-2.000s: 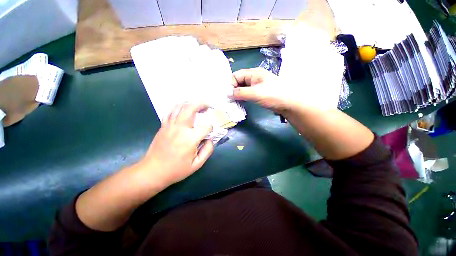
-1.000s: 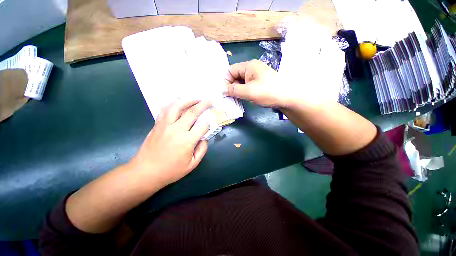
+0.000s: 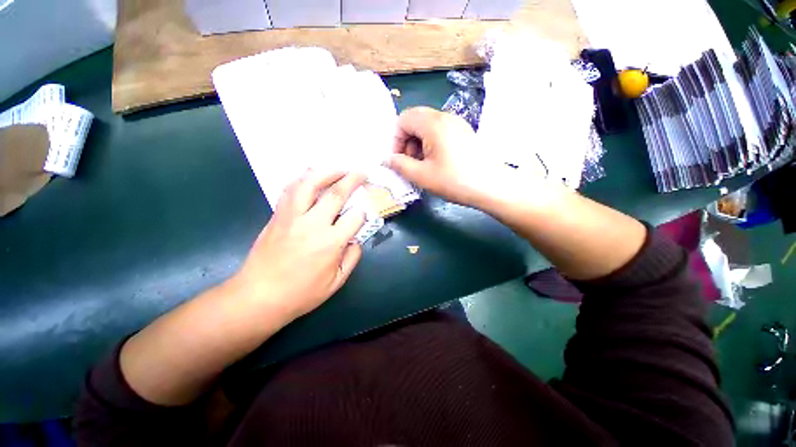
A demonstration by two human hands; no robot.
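Note:
A fanned stack of flat white boxes [image 3: 279, 113] lies on the dark green table, washed out by glare. My left hand [image 3: 305, 236] rests on its near left part, over a label strip [image 3: 370, 229] with dark text lines that shows under the fingers. A tan box end flap [image 3: 384, 201] shows beside those fingers. My right hand [image 3: 432, 153] is at the stack's right edge with thumb and index finger nearly together. I cannot tell whether a sticker is between them.
A brown board [image 3: 166, 70] with upright white boxes [image 3: 305, 10] lies behind. A white pile [image 3: 537, 105] on crinkled clear plastic, a black object [image 3: 602, 92], an orange fruit [image 3: 633, 83] and folded stacks [image 3: 698, 122] stand right. A label strip [image 3: 70, 135] lies left.
My right hand has stayed at the stack's right edge, its fingers slightly shifted. My left hand has stayed on the stack. The view has shifted slightly.

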